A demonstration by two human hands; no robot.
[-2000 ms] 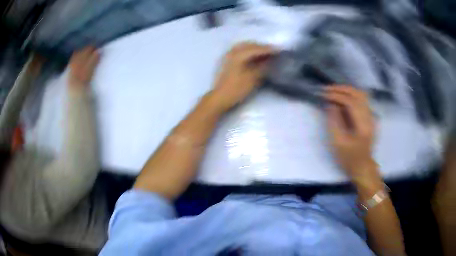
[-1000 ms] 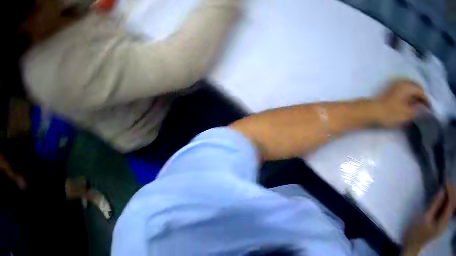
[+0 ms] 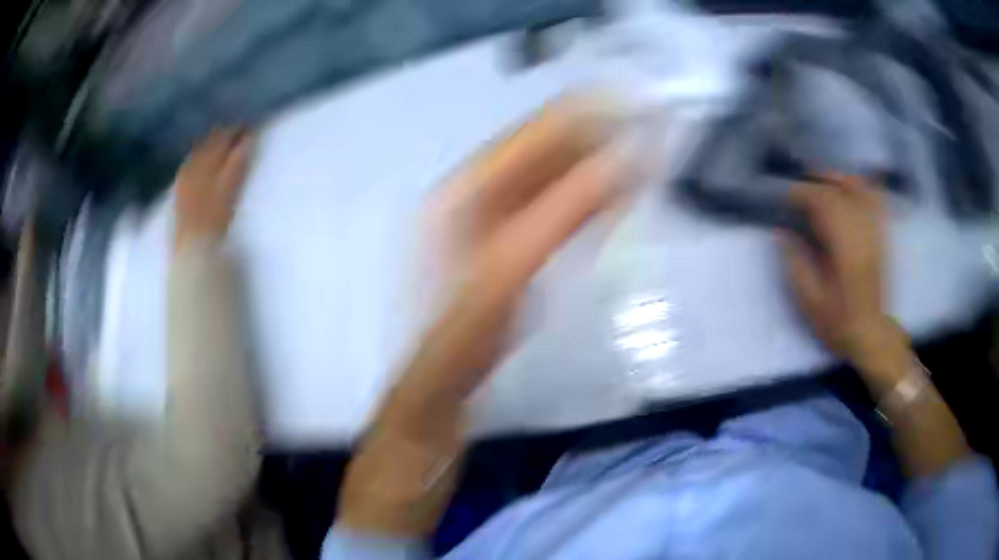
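Note:
A dark grey handheld blower (image 3: 728,186) lies at the right part of the white sheet, blurred. My right hand (image 3: 844,252) is closed around its right end, likely the handle. My left hand (image 3: 548,186) is strongly blurred, off the blower to its left, over the white sheet, with its fingers stretched out and nothing seen in it. The blower's fine parts are too blurred to tell.
More dark grey blowers (image 3: 953,131) lie at the right, near whitish material. A small dark item (image 3: 534,46) is at the far edge of the white sheet (image 3: 340,273). At the left, another person's hand (image 3: 214,181) and beige sleeve rest over the sheet.
The view swung left and back. My left hand has let go of the blower and moved away from it; my right hand still holds it.

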